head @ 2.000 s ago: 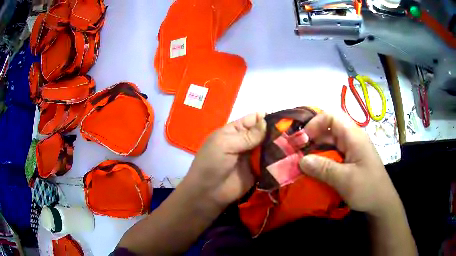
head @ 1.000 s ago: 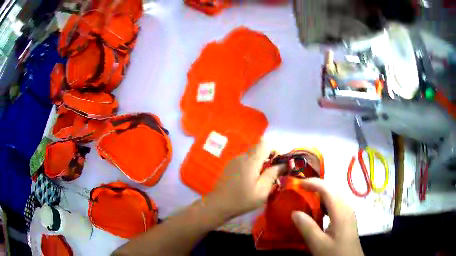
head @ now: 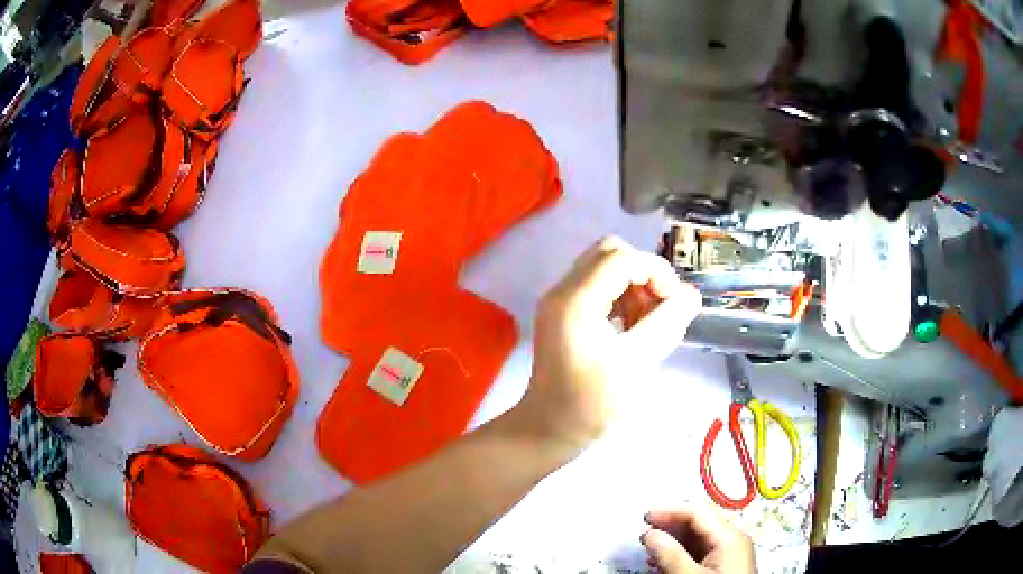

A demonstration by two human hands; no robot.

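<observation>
My left hand (head: 606,325) is raised beside the sewing machine's needle area (head: 709,249), thumb and fingertips brought together in a ring. Glare hides whether something thin is between them. My right hand (head: 704,545) is at the bottom edge, partly cut off, with thumb and a finger showing and no pouch visible in it. Orange panels (head: 393,303) lie overlapped mid-table, two with white woven labels (head: 379,252). The machine head (head: 718,112) stands at upper right, its metal bed (head: 746,327) brightly lit.
Scissors (head: 748,454) with red and yellow loops lie below the machine bed, beside a wooden stick (head: 828,465). A red-handled tool (head: 884,460) is further right. Sewn pouches (head: 230,376) pile along the left. More orange pieces (head: 409,25) lie at the top. A white spool (head: 51,514) is lower left.
The pouch in both hands earlier is out of sight. My left hand has moved up to the machine, and my right hand has dropped to the bottom edge. The view has shifted, showing more machine.
</observation>
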